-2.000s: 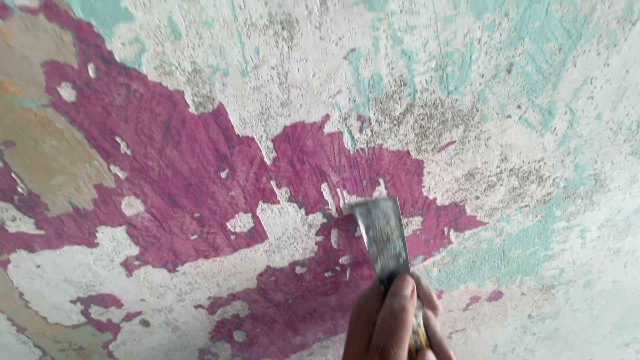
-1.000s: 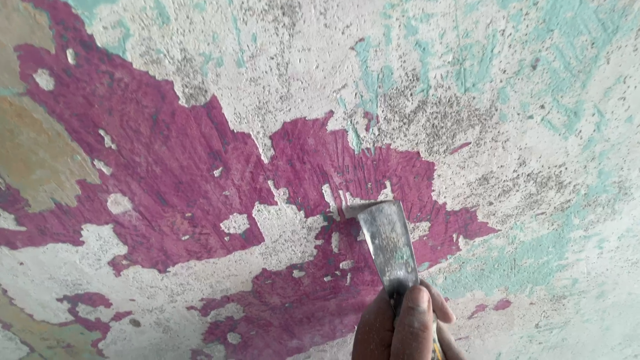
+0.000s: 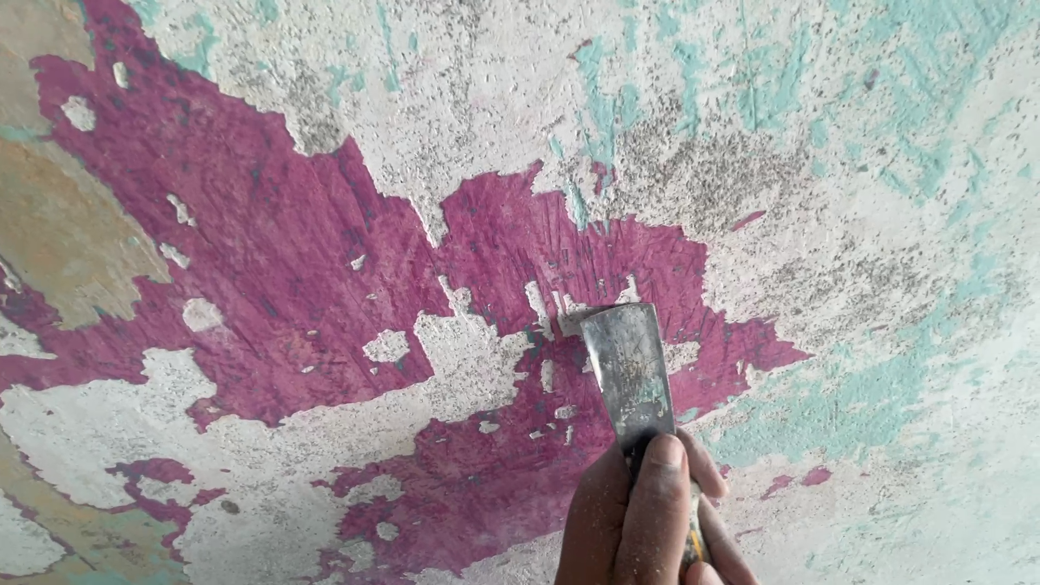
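A metal scraper (image 3: 630,370) with a flat, stained blade has its wide front edge at a patchy painted wall or ceiling surface (image 3: 268,203). My left hand (image 3: 650,512) comes in from the bottom, right of the middle, and is closed around the scraper's handle. The thumb lies along the near side by the blade's base, and fingertips show to the right of the handle. Narrow white paint flecks (image 3: 536,302) stand on magenta paint just left of the blade edge. Part of another white patch (image 3: 681,355) shows right of the blade. My right hand is out of view.
Rough white coating with dark specks (image 3: 699,179) borders the magenta area above and to the right. Turquoise paint (image 3: 829,406) shows at the right and top. Tan areas (image 3: 73,227) lie at the left. A larger white patch (image 3: 467,366) sits left of the scraper.
The scraper stays in my left hand, near the same white flecks; its blade has shifted slightly against the surface. The outline of the large magenta area looks much the same.
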